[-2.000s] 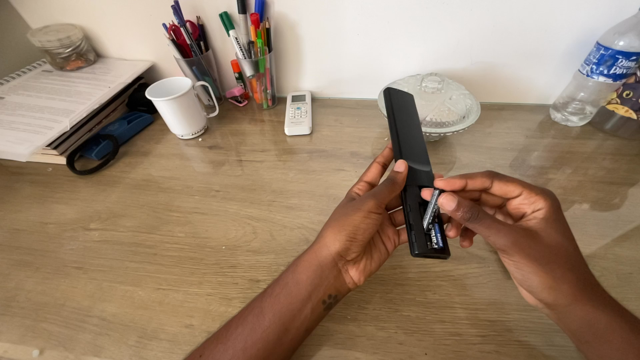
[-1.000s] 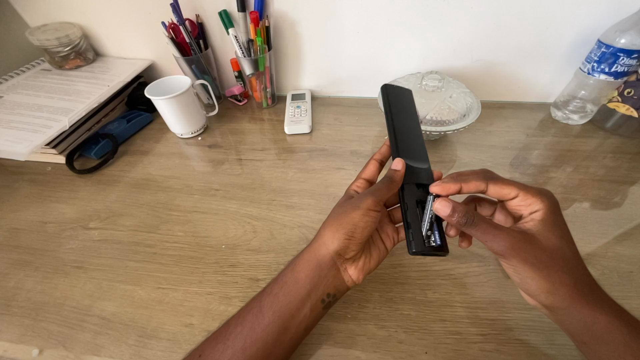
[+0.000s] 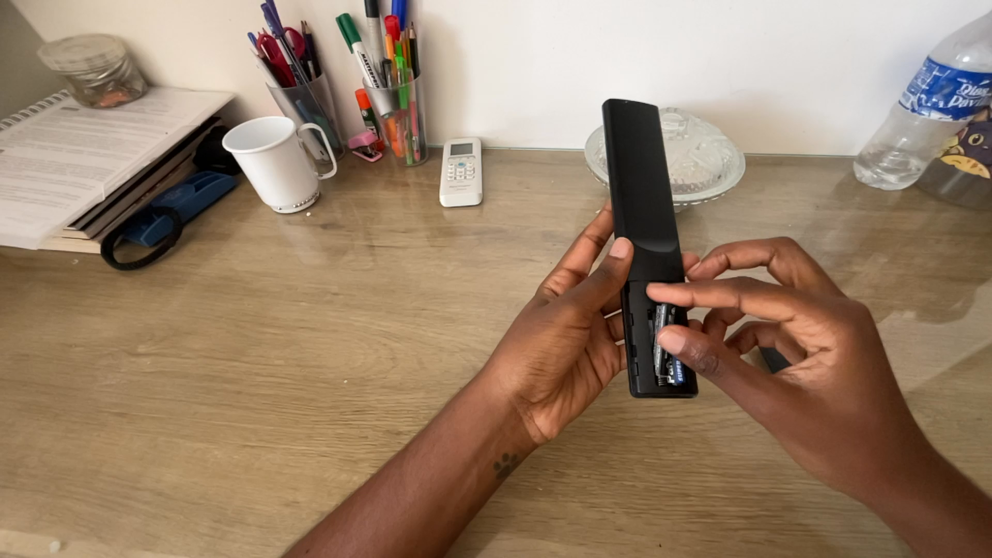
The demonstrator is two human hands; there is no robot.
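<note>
A black remote control (image 3: 642,194) is held back side up above the wooden table, its battery compartment uncovered at the near end. My left hand (image 3: 570,333) grips it from the left, thumb along the edge and fingers behind. In the compartment a battery (image 3: 663,353) lies at a slight slant, beside another with a blue wrapper (image 3: 680,373). My right hand (image 3: 783,349) has its index fingertip and thumb at the slanted battery, index near its upper end and thumb on its side. Something dark, perhaps the cover, shows partly behind the right hand's curled fingers; most of it is hidden.
Behind the remote is a glass dish with a lid (image 3: 717,167). A white remote (image 3: 461,172), a white mug (image 3: 271,163) and pen cups (image 3: 399,116) stand along the wall. Papers (image 3: 101,147), a jar (image 3: 93,70) and a blue tool (image 3: 182,205) are left; a plastic bottle (image 3: 899,147) is right.
The battery my right hand pinched, tilted out of the compartment, now lies lower in it. My right index finger has moved left across the compartment's upper part.
</note>
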